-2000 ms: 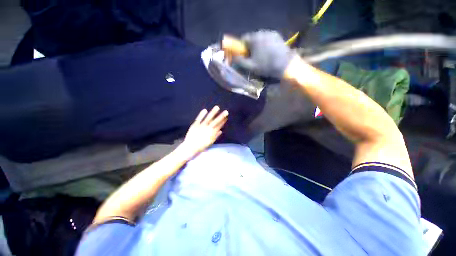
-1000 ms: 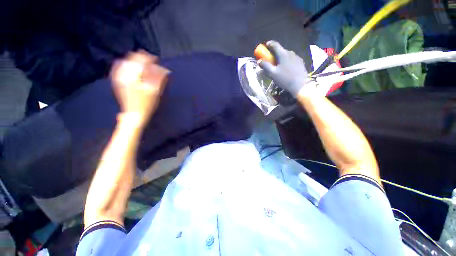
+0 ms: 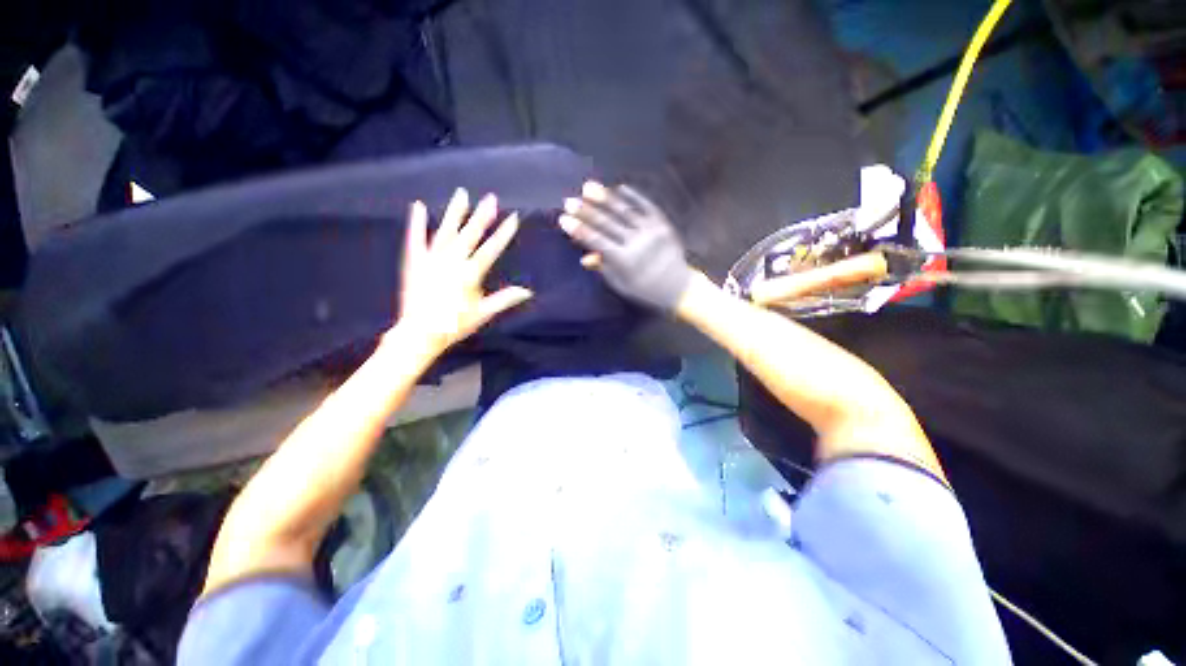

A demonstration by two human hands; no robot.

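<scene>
A dark navy garment [image 3: 273,299] lies over the long padded board [image 3: 501,161], whose smooth dark cover shows along its far edge. My left hand [image 3: 449,271], bare, rests on the cloth near the board's right part, fingers spread. My right hand [image 3: 631,245], in a grey glove with bare fingertips, lies flat at the board's right end and holds no tool. The steam iron [image 3: 813,260] with its orange-brown handle stands to the right of my right hand, untouched.
A whitish hose [image 3: 1067,269] runs right from the iron. A yellow hose [image 3: 964,91] comes down beside a red and white piece [image 3: 929,221]. Green cloth [image 3: 1069,234] lies at right. Dark cloth [image 3: 260,78] is heaped behind the board. A white bundle [image 3: 68,580] is lower left.
My right hand has let go of the iron, now parked at the right, and moved left onto the cloth. My left hand has moved right and opened flat on the cloth.
</scene>
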